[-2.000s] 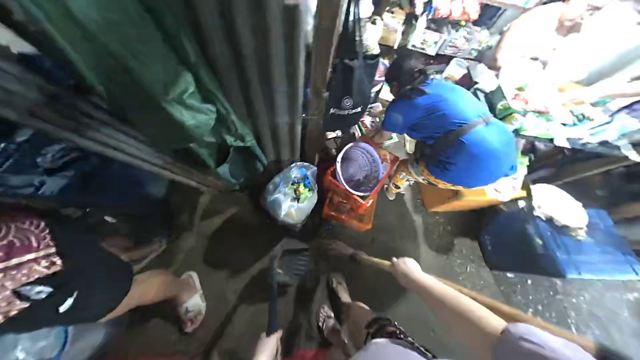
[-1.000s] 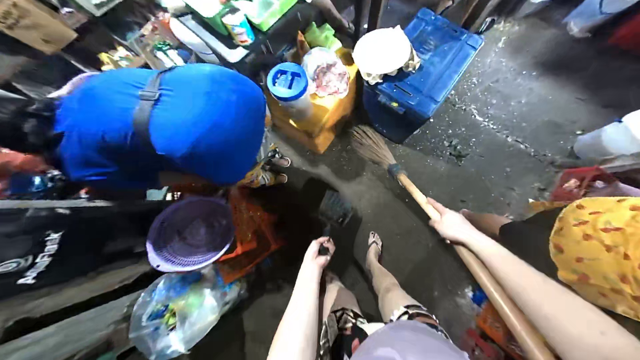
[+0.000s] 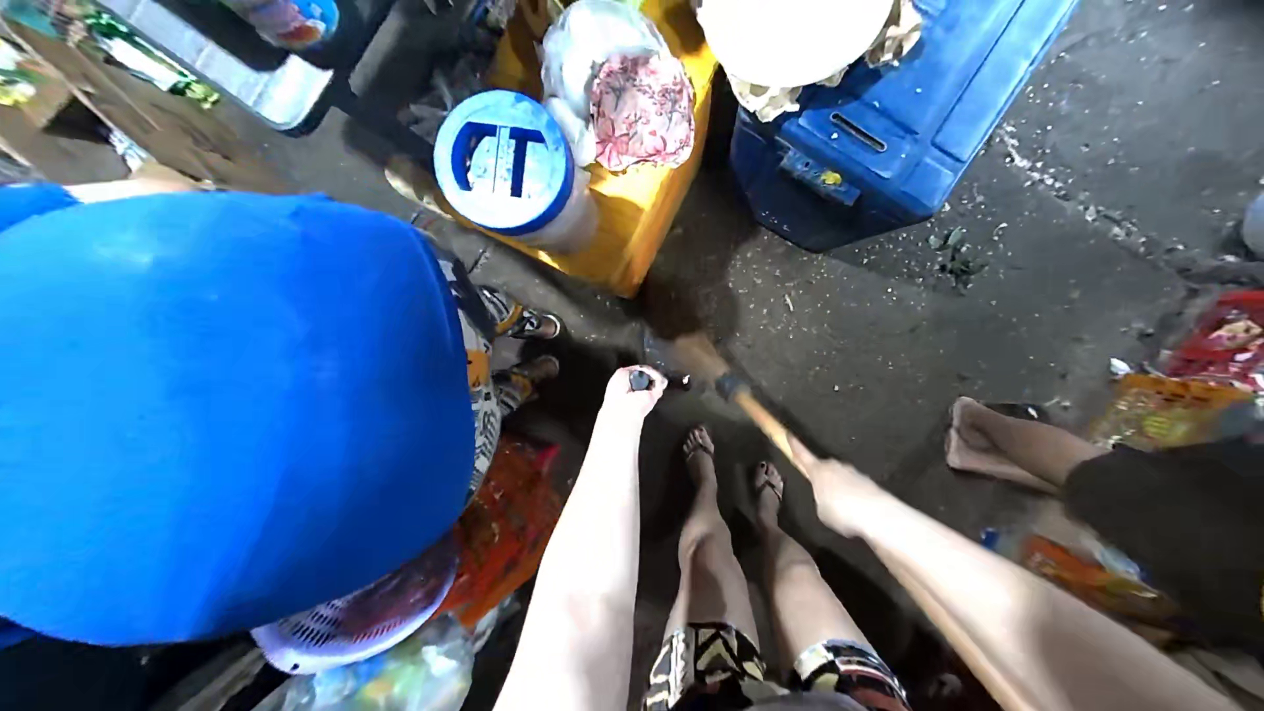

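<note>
My left hand [image 3: 635,387] is closed around the dark handle of a dustpan [image 3: 660,348], seen end-on; its pan lies low and mostly hidden beneath the hand. A wooden-handled broom [image 3: 765,420] is gripped in my right hand [image 3: 834,491], its handle running back under my forearm. The blurred bristles touch or hover over the dark wet floor [image 3: 839,336], close to the dustpan's right side and just below the corner of a yellow crate.
A person in a blue shirt [image 3: 227,415] bends close on the left. Ahead stand a yellow crate [image 3: 647,222] with a blue-lidded container [image 3: 509,163], and a blue cooler box [image 3: 879,128]. A purple basket [image 3: 365,617] is lower left; another person's leg [image 3: 1017,444] is at right.
The broom's bristles have moved from beside the blue cooler box to near the dustpan. Both hands keep their holds. The view has turned and shifted strongly.
</note>
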